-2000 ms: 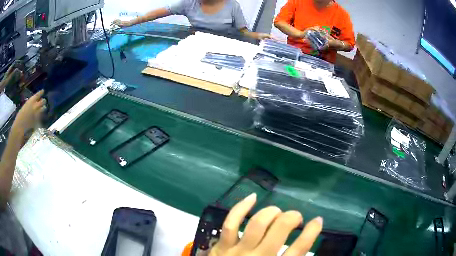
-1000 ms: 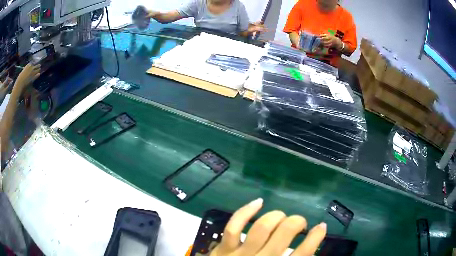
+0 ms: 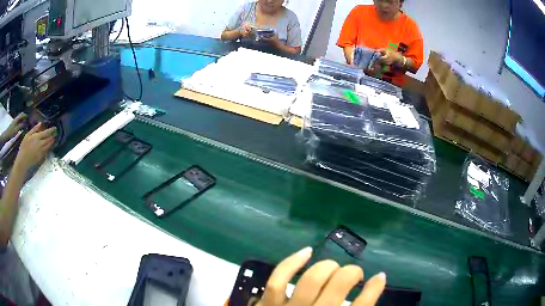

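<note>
My right hand is at the bottom edge, cut off by it. Its fingers are bent over a black housing with small metallic spots, and the lower part of the grip is out of the picture. My left hand is not in view. Another black frame lies on the white tabletop to the left. A dark flat piece shows just right of my fingers, partly hidden.
The green conveyor belt carries loose frames, one at mid-left. Bagged trays stand beyond it, beside white sheets. A neighbour's hand is by a blue machine base. Two people sit opposite. Cardboard boxes stand far right.
The loose frames have shifted left along the belt. The person in grey has drawn in an outstretched arm and now holds a bundle in both hands. My right hand stays at the housing.
</note>
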